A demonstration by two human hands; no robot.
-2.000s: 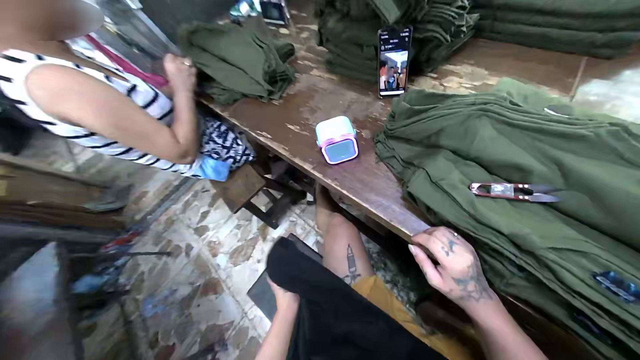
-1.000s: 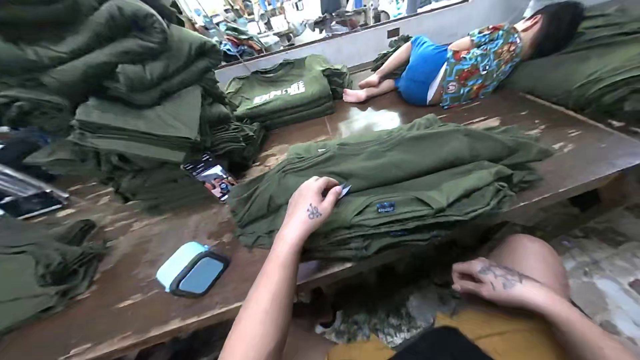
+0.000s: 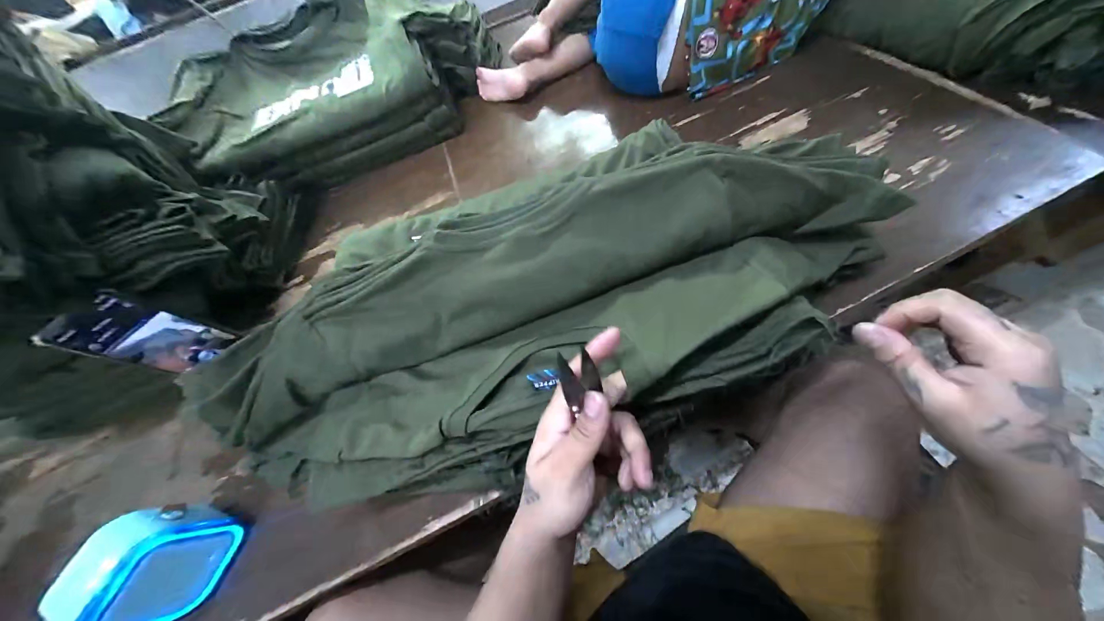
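My left hand point(image 3: 573, 448) holds small thread snips point(image 3: 580, 384), their dark blades apart and pointing up, in front of the neckline of a green shirt. That shirt lies on a spread pile of dark green shirts point(image 3: 535, 250), and a small blue and white label point(image 3: 543, 378) shows inside its neck. My right hand point(image 3: 975, 379) is above my knee, off the pile's right front corner. Its thumb and forefinger are close together with a small dark bit at their tips; whether they grip it is unclear.
A phone point(image 3: 142, 336) and a light-blue case-like device point(image 3: 147, 565) are at the left on the worn wooden table point(image 3: 931, 129). Folded green shirts point(image 3: 319, 95) stand behind. A person point(image 3: 638, 43) lies on the table at the back. Black cloth point(image 3: 699, 582) lies on my lap.
The snips, which lay on the shirts two seconds ago, are in my left hand. My left hand has come off the pile toward me; my right hand has risen from my leg. The view has swung.
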